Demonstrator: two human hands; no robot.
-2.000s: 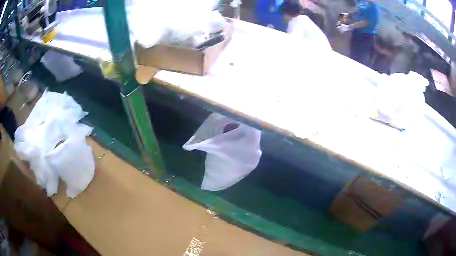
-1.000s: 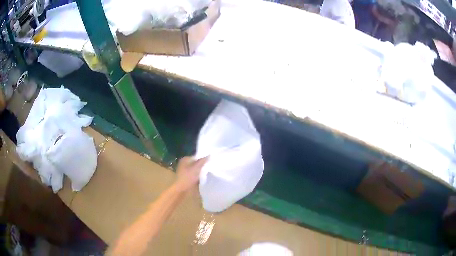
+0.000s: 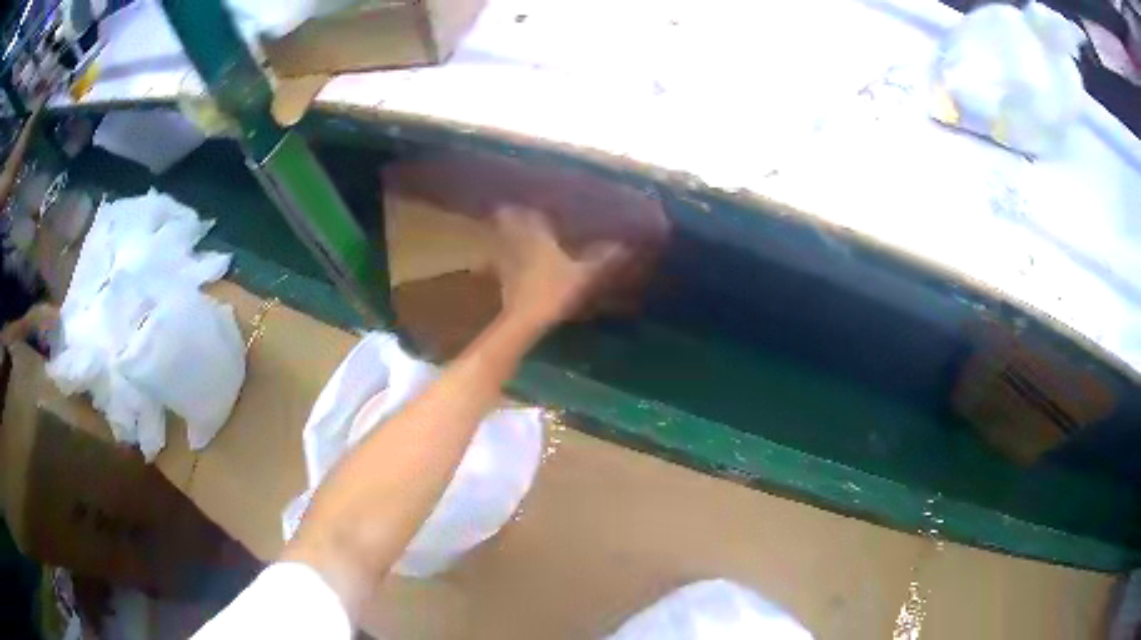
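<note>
My left hand [image 3: 544,269] reaches from the lower left into the dark green shelf recess, blurred, with its fingers on a small brown carton [image 3: 432,244]. The carton is blurred on its right side, and the hand hides its middle. A white bag-wrapped product [image 3: 482,481] lies on the cardboard bench cover [image 3: 626,513], partly behind my forearm. A white rounded shape [image 3: 713,615] is cut off by the bottom edge; I cannot tell if it is a sleeve or a bag. My right hand is not in view.
A crumpled white bag pile [image 3: 157,325] lies at the bench's left end. A green post [image 3: 300,200] stands left of the recess. Another carton [image 3: 1032,394] sits deeper right. The white worktop [image 3: 651,100] above bears a cardboard tray [image 3: 357,38] and white bagged items [image 3: 1011,75].
My left hand has let go of the wrapped product, which now lies lower and further left on the cardboard. The hand has moved up into the recess, where a small carton now shows.
</note>
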